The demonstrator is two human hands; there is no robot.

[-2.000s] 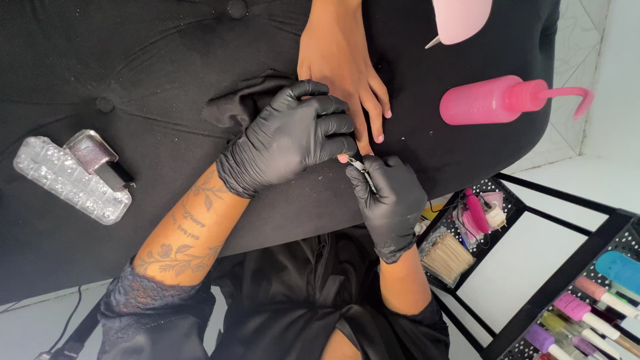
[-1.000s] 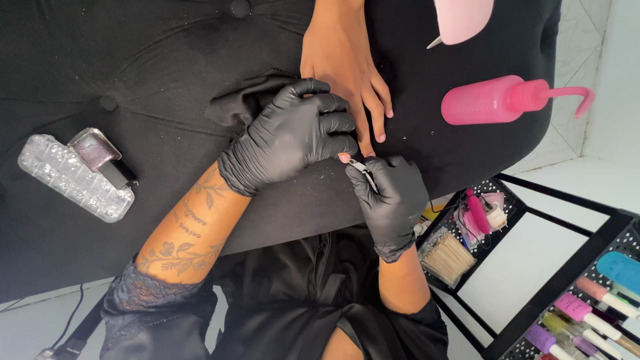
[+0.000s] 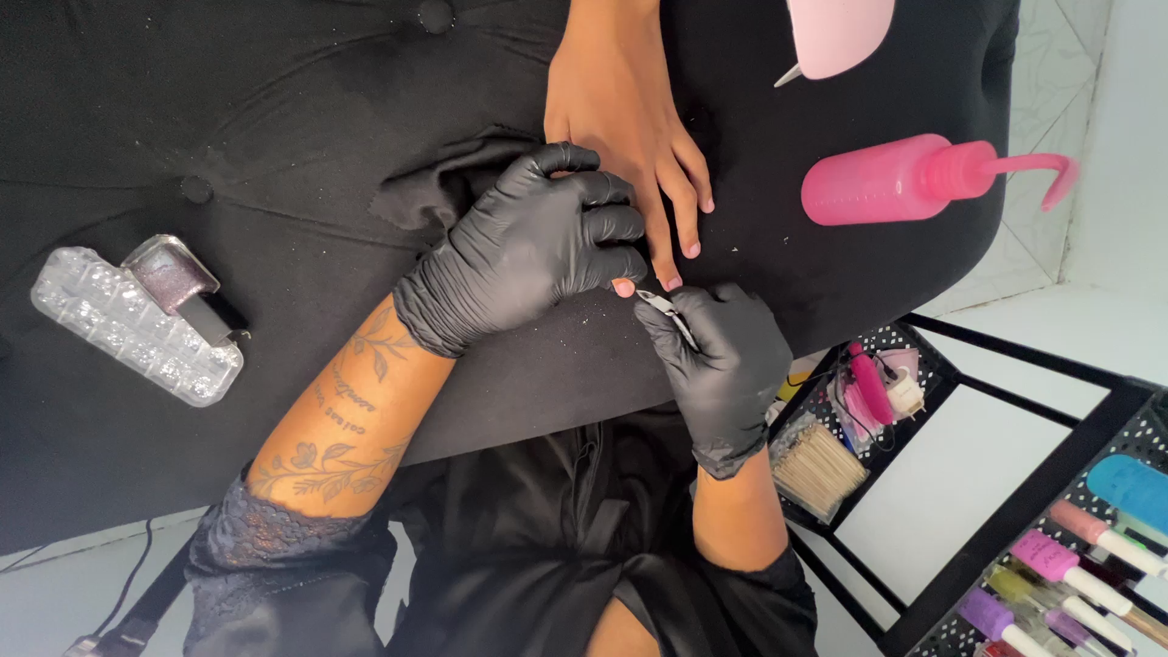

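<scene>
My left hand point(image 3: 538, 246), in a black glove, is closed around a finger of another person's hand point(image 3: 620, 109), which reaches in from the top and lies palm down. A pinkish fingertip point(image 3: 623, 287) pokes out below my gloved fingers. My right hand point(image 3: 730, 365), also gloved, holds metal cuticle nippers point(image 3: 668, 315), their jaws pointing at that fingertip, a small gap apart. The handles are mostly hidden in my palm. Under my left hand and beside the other person's wrist lies a crumpled black cloth point(image 3: 447, 182).
A pink squeeze bottle point(image 3: 876, 182) lies at the right, below a pale pink device point(image 3: 839, 32). A clear compartment case point(image 3: 137, 328) and a glitter nail polish bottle point(image 3: 173, 274) sit at left on the black tufted surface point(image 3: 301, 109). A black-framed cart point(image 3: 1031, 365) holds wooden sticks point(image 3: 819, 470) and several polishes.
The nippers' jaws have moved slightly off the fingertip, which they appeared to touch a second ago. My left hand keeps its hold, and the other person's hand stays in place.
</scene>
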